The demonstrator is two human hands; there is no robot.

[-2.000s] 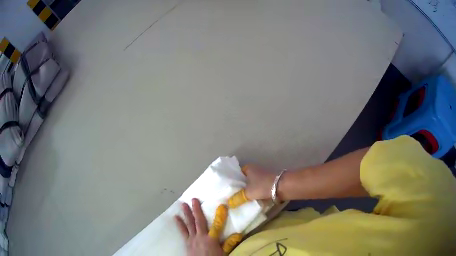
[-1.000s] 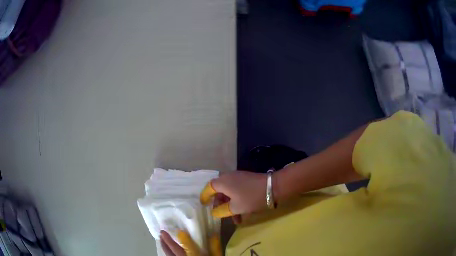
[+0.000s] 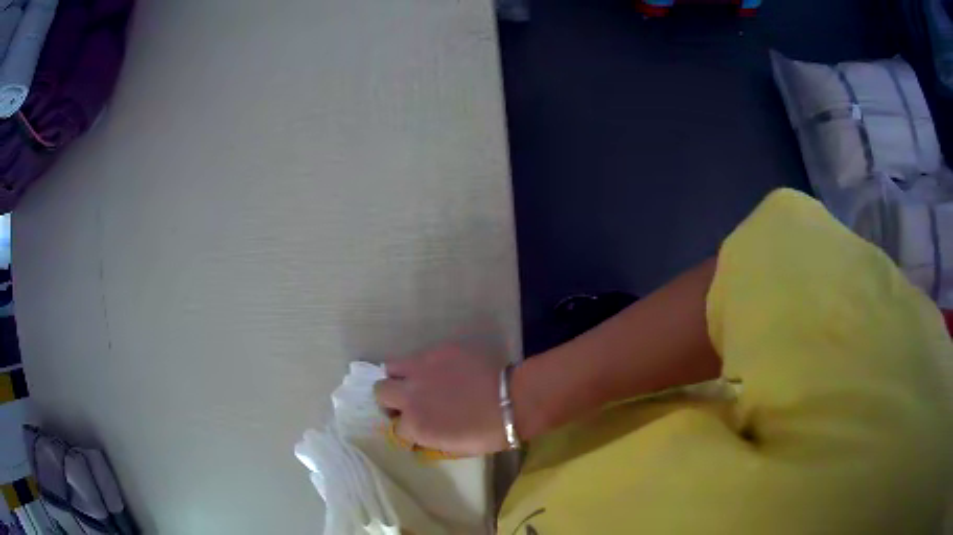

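A white pleated cloth (image 3: 350, 465) lies at the near edge of the beige table (image 3: 314, 209), at the bottom of the view. Its folds are bunched and fanned at the left, with a smoother part at the right. My right hand (image 3: 444, 402), with yellow-orange finger coverings, reaches in from the right and is closed on the cloth's upper edge. Its fingertips are partly hidden by the hand itself. My left hand does not show; the cloth continues past the bottom edge of the picture.
Purple fabric (image 3: 78, 78) and a white roll (image 3: 23, 63) lie at upper left. A strapped grey bundle (image 3: 78, 481) is at lower left. Right of the table edge are dark floor, a dark round object (image 3: 590, 311), clear-wrapped packs (image 3: 867, 120) and part of a blue-red stool (image 3: 700, 6).
The view has turned along the table edge. The flat white stack is now bunched and spread at its near end. My right hand has turned palm down over it, and my left hand has left view.
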